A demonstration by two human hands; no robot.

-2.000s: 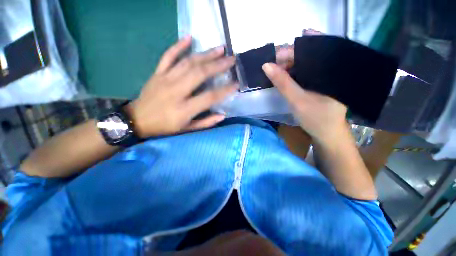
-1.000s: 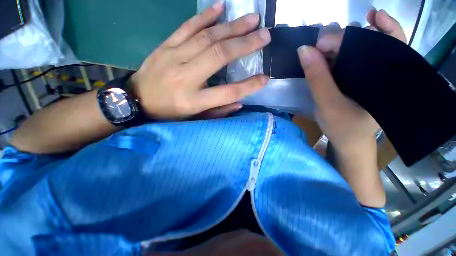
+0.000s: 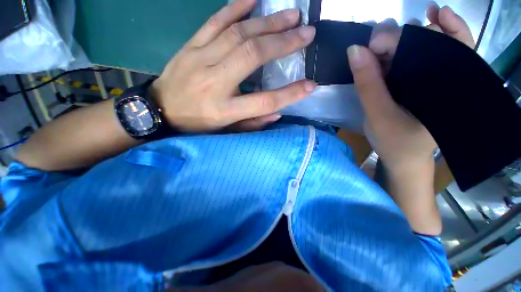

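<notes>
A mirror-like LCD panel lies at the top centre with a thin black border. A black adhesive sheet passes through my right hand; its left end lies on the panel's near left corner and its long part curves down to the right. My right thumb and fingers hold the sheet, the thumb on top. My left hand is spread with its fingertips at the panel's left edge, beside the sheet's end. It grips nothing that shows. A translucent protective bag lies under the panel.
A green bench mat is at the upper left. A bagged panel lies at the far upper left. Brown cardboard and metal shelving show below the bench edge at the right. More translucent bag shows at the upper right.
The panel, sheet and hands sit further right and higher in view than two seconds ago. The sheet's free part now curves further down. Since one second ago there is little change.
</notes>
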